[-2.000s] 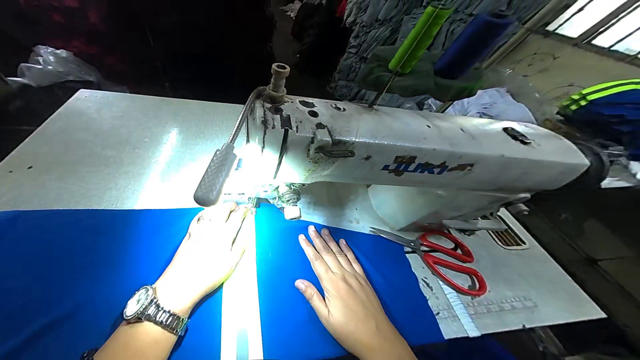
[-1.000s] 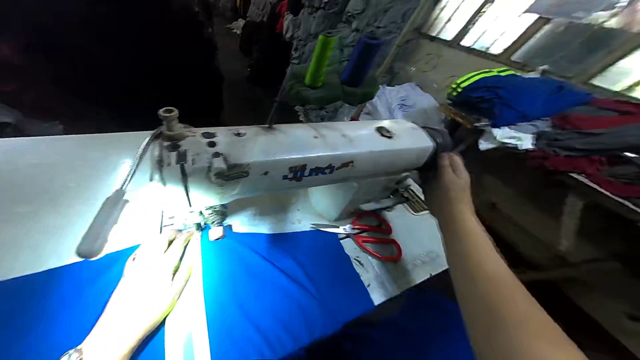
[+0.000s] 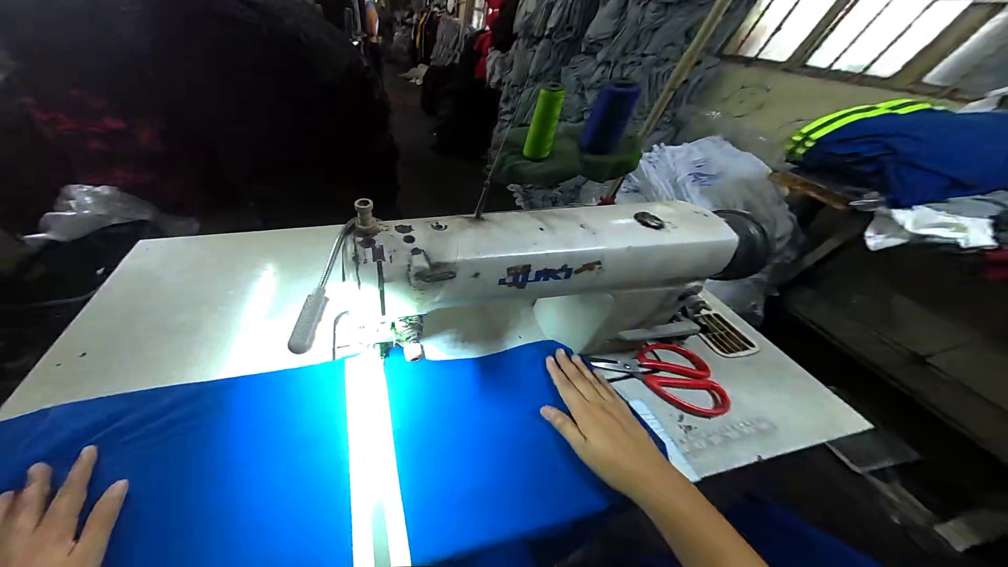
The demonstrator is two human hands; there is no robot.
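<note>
Blue fabric [image 3: 488,441] with a bright pale strip [image 3: 370,465] running lengthwise lies on the table of a Juki sewing machine [image 3: 551,260]. The strip's far end is at the needle and presser foot [image 3: 386,342], under a bright light. My left hand [image 3: 67,512] rests flat on the fabric at the lower left, fingers apart, partly cut off by the frame edge. On the fabric's right part, my right hand [image 3: 602,425] lies palm down, its fingertips close to the scissors' blades. Neither hand grips anything.
Red-handled scissors [image 3: 685,382] lie right of the fabric, near a pale ruler-like strip [image 3: 665,437]. Green [image 3: 543,122] and blue [image 3: 610,118] thread cones stand behind the machine. The handwheel [image 3: 744,244] is at its right end. Folded blue garments [image 3: 906,150] are piled at right.
My right hand has come from the handwheel back onto the fabric. My left hand has left the presser foot area and moved to the lower left. The view has shifted.
</note>
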